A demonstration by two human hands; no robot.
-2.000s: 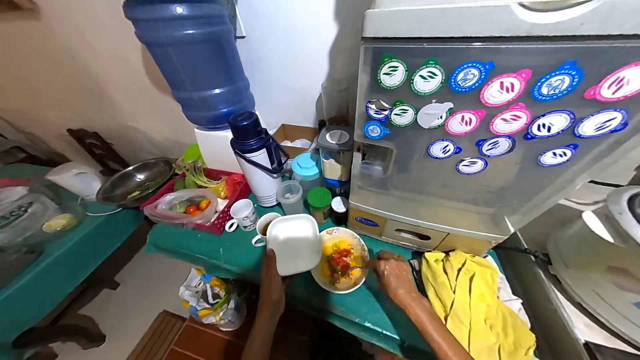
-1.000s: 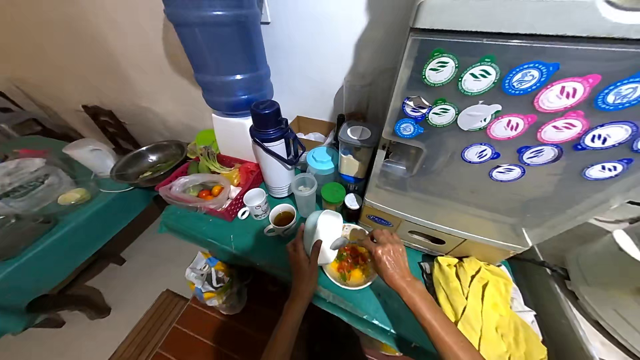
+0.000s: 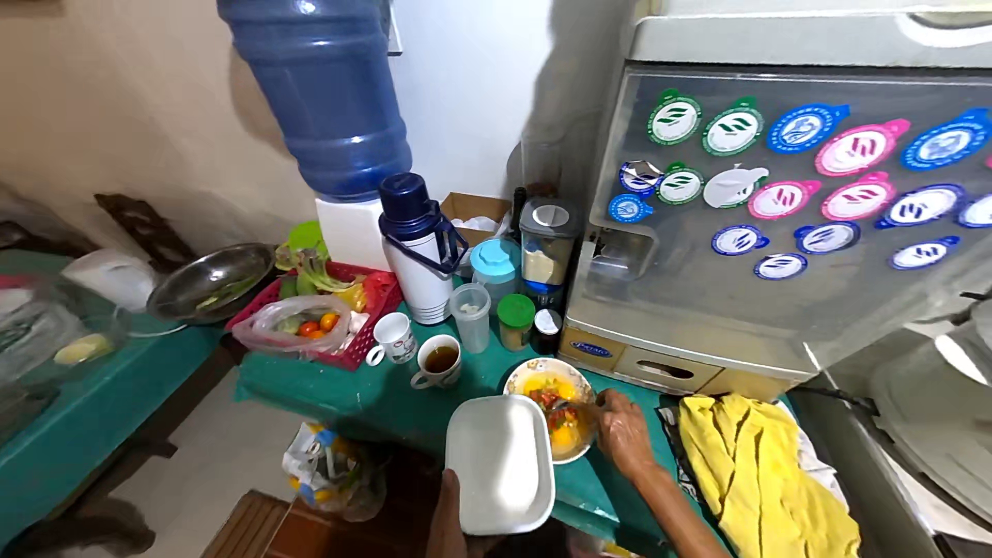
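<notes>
My left hand (image 3: 451,515) holds a white rectangular plastic container (image 3: 502,465) by its near left edge; its inside looks bare. Behind its upper right side is a patterned bowl (image 3: 518,373) with raw egg yolk and chopped red pieces (image 3: 563,422). My right hand (image 3: 620,430) grips a metal utensil (image 3: 577,405) at the bowl's right rim, with the utensil's end in the food; whether it is a spoon or a fork I cannot tell. A cup of brown liquid (image 3: 439,363) stands left of the bowl, beside another white mug (image 3: 395,338).
A thermos (image 3: 422,271), a green-lidded jar (image 3: 514,322) and a plastic tumbler (image 3: 470,318) stand behind the cups. A red basket (image 3: 364,341) holds vegetables. The cabinet (image 3: 697,271) with stickers rises behind the bowl. A yellow cloth (image 3: 756,465) lies at right, a wide pan (image 3: 213,283) at left.
One second ago the white container was tilted against the bowl's left side; now it is lower, its inside facing up. My right hand remains at the bowl with the utensil.
</notes>
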